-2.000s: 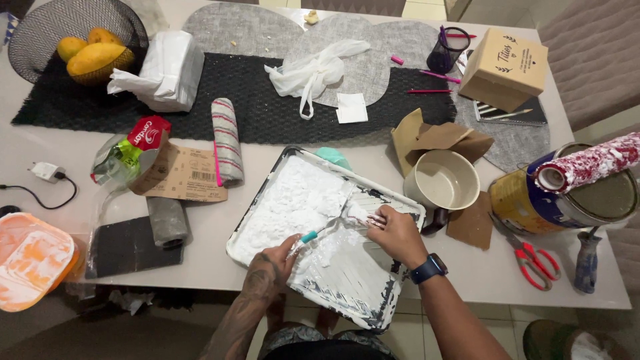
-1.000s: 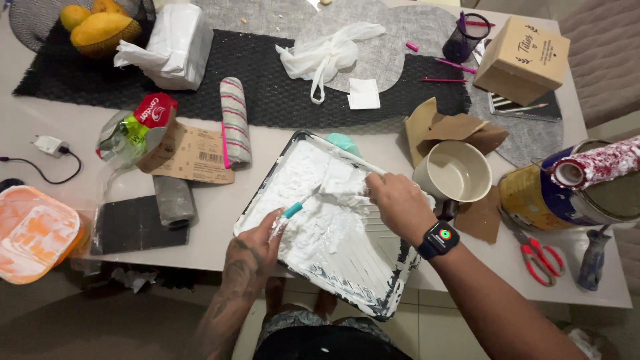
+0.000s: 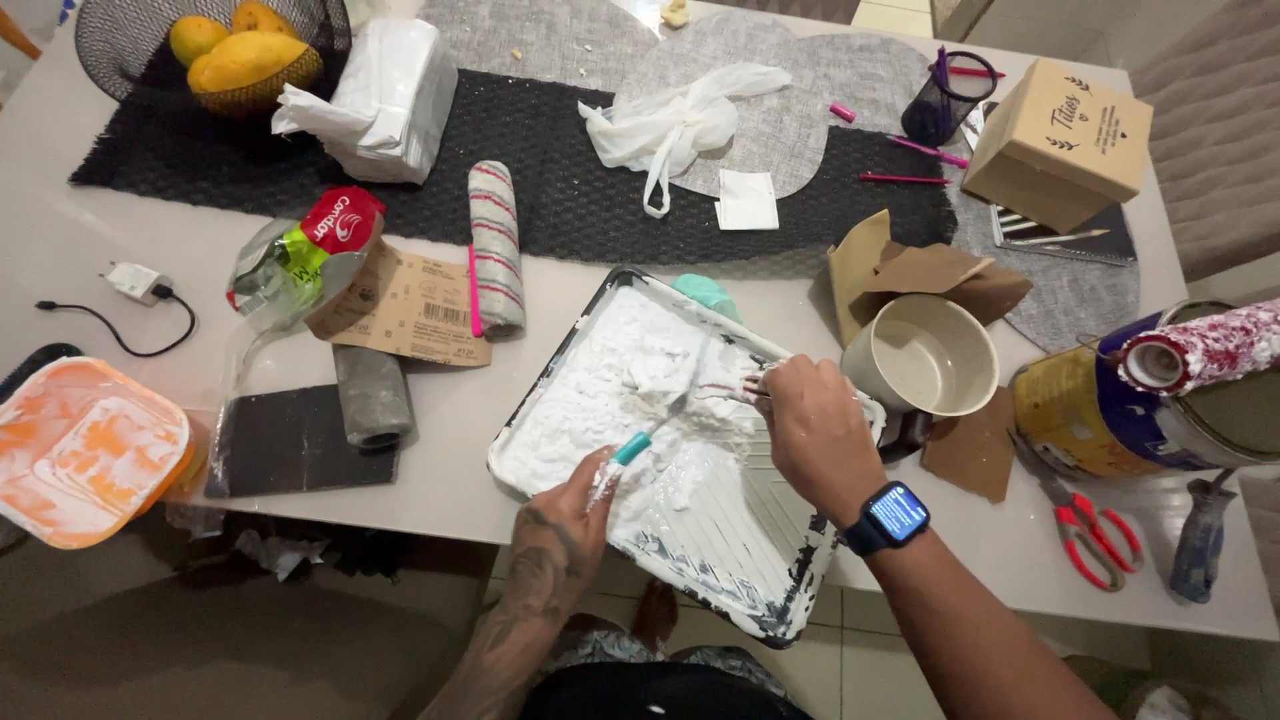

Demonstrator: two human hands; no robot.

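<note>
A black paint tray [image 3: 740, 590], coated and filled with thick white paste [image 3: 630, 345], lies slanted across the table's front edge, its ribbed end overhanging. My left hand [image 3: 565, 515] grips a teal-and-white handled tool [image 3: 632, 449] over the paste; a thin metal part reaches up from it, its tip partly in the paste. My right hand [image 3: 815, 435], with a smartwatch on the wrist, holds a paste-smeared tool [image 3: 735, 388] whose far part lies in the paste; its exact kind cannot be told. The two tools come close together near the tray's middle.
Right of the tray stand a beige mug [image 3: 920, 355], torn brown paper [image 3: 865, 270], a paint can [image 3: 1080, 400] with a red-white roller [image 3: 1210, 345] on top, and red-handled scissors [image 3: 1090, 535]. Left are a striped roller sleeve [image 3: 495, 250], a grey roll [image 3: 372, 395] and an orange container [image 3: 90, 450].
My right hand stays at the tray's right side while the tool in it has shifted within the paste. The left hand still holds the teal-handled tool. Paste near the tray's middle has been moved about.
</note>
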